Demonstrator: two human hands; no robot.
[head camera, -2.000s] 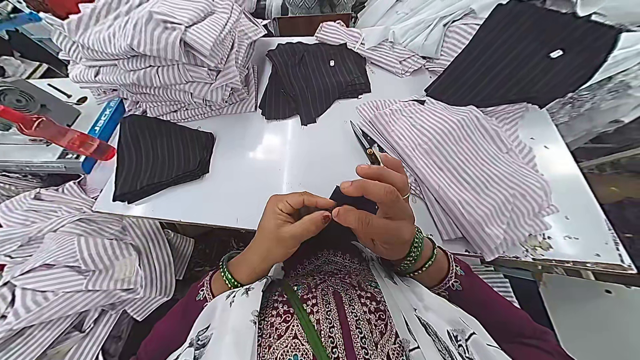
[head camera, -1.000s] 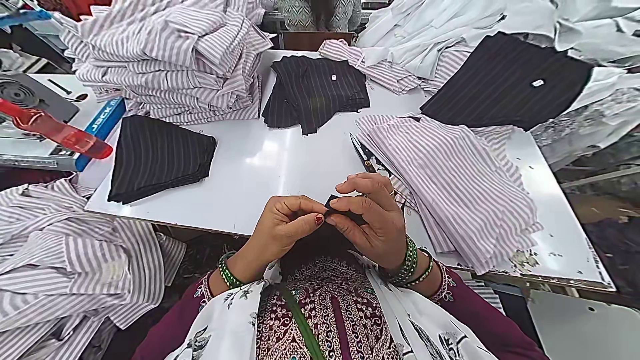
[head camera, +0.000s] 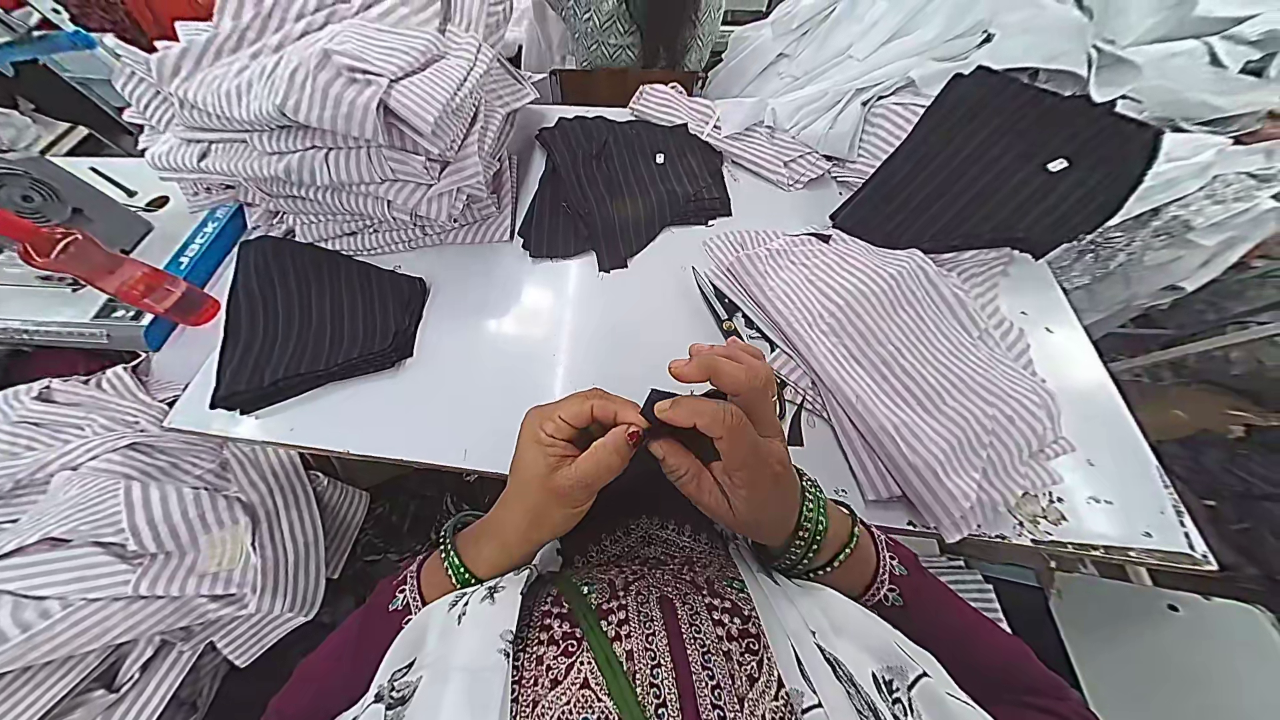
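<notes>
Between both hands, at the table's near edge, is a small piece of dark fabric (head camera: 655, 405). My left hand (head camera: 570, 455) pinches its left side with thumb and forefinger. My right hand (head camera: 730, 440) grips it from the right, thumb and forefinger on it, other fingers raised. Scissors (head camera: 727, 318) with dark blades lie just beyond my right hand, partly under a pile of pink-and-white striped fabric pieces (head camera: 900, 360). Dark pinstriped pieces lie in a stack at the left (head camera: 310, 325), in a loose pile at the back (head camera: 625, 190) and in a stack at the back right (head camera: 1000, 165).
The white table (head camera: 480, 390) bears a tall heap of striped garments (head camera: 340, 130). More striped garments (head camera: 150, 530) hang at the lower left, near a red object (head camera: 120, 280) and a sewing machine bed (head camera: 75, 215). White fabric (head camera: 900, 60) is heaped behind. A person sits beyond the table.
Both hands stay close together on the small dark piece; the fingers of my right hand have shifted a little around it. The piles on the table have not plainly changed.
</notes>
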